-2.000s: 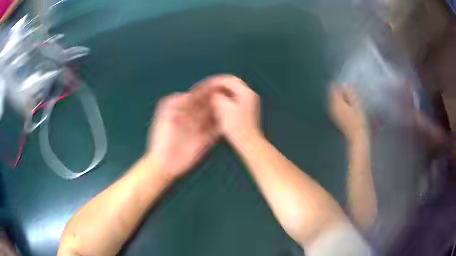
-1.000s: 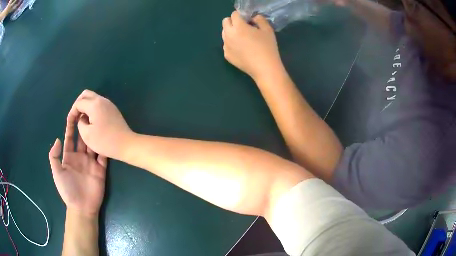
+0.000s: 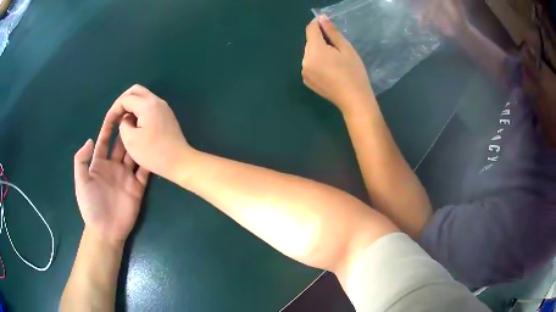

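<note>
My left hand (image 3: 111, 195) lies palm up on the dark green table (image 3: 244, 79) at the left, fingers apart, with nothing on its palm. My right hand (image 3: 152, 129) reaches across from the right, above the left hand's fingers. Its fingers are curled and touch or overlap the left fingertips. No item shows between the hands, but the right fingertips are partly hidden.
At the right, a person in a grey top holds a clear plastic bag (image 3: 390, 46) by its edge with a bare hand (image 3: 334, 64). A white cable (image 3: 46, 222) and red wire lie at the left edge. Clear film (image 3: 11, 23) shows at the top left corner.
My hands keep nearly the same touching pose but sit slightly higher and further right in the view. The neighbour's bag now hangs more spread out. The cable shows further left.
</note>
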